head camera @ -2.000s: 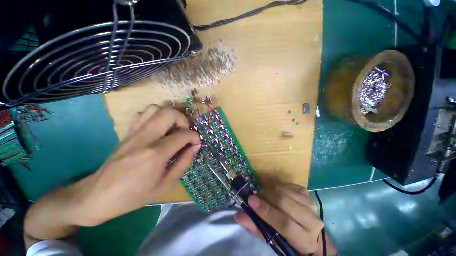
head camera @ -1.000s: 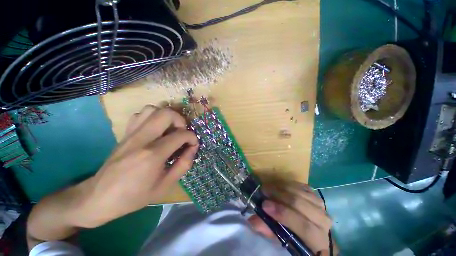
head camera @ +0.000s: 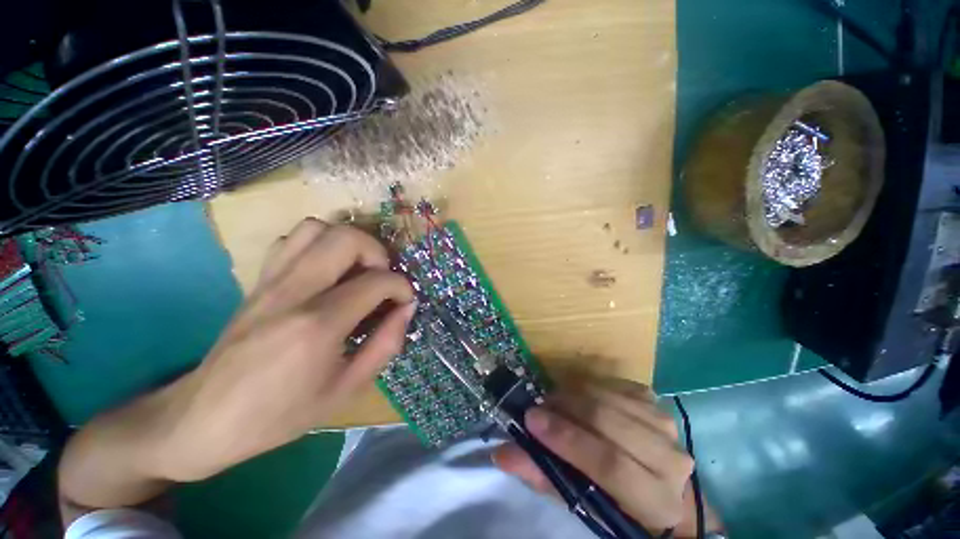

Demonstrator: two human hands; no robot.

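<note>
A green PCB panel (head camera: 447,368) with rows of small silvery parts lies tilted on the tan cardboard mat (head camera: 568,126). Thin red lead wires (head camera: 434,226) and small parts stick out at its far end. My left hand (head camera: 326,305) is over the panel's left side, thumb and forefinger pinched together; what is between the fingertips is too small to tell. My right hand (head camera: 600,442) holds the black soldering iron (head camera: 547,458); its metal shaft points up-left over the panel, close to my left fingertips. A thin metal rod runs beside the shaft.
The fume fan (head camera: 200,126) stands upper left, with brownish clippings (head camera: 405,132) before it. A small wired parts pile (head camera: 37,295) is at far left. A tan-brown pot (head camera: 779,174) of silver scrap and a black box (head camera: 863,305) are at right. A cord hangs beside my right hand.
The iron moved slightly down-right, then back up-left toward my left fingertips. My left hand keeps its pinch over the panel. The whole view shifted a little.
</note>
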